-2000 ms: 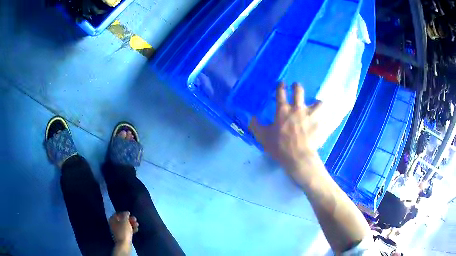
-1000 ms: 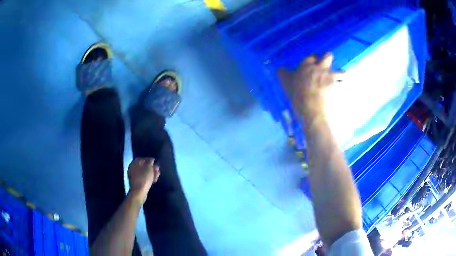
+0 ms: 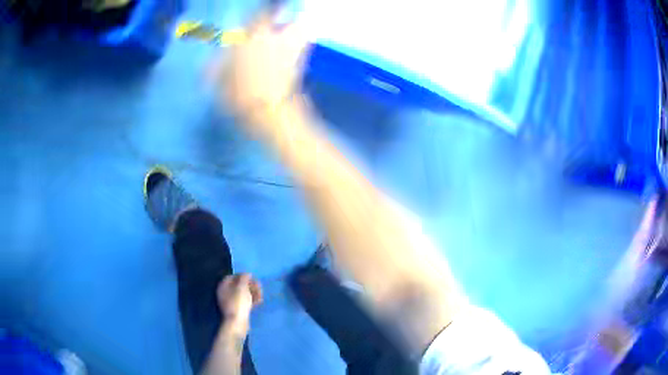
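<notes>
My right hand (image 3: 264, 69) is blurred at the upper middle, beside the left corner of a blue crate (image 3: 410, 91) with a glaring white liner (image 3: 410, 36). The blur hides its fingers and whether it touches the crate. My left hand (image 3: 239, 295) is small at the lower middle, over my dark trouser leg, with its fingers curled and nothing seen in it.
More blue crates (image 3: 600, 88) stand at the right. A dark crate or load (image 3: 80, 33) is at the upper left, near yellow floor tape (image 3: 198, 31). A blue object (image 3: 29, 355) is at the lower left. My slippered foot (image 3: 165, 198) is on the blue floor.
The view has swung. My right hand has moved from over the crate at the right to the upper middle. My legs are now apart in a stride. My left hand stays curled.
</notes>
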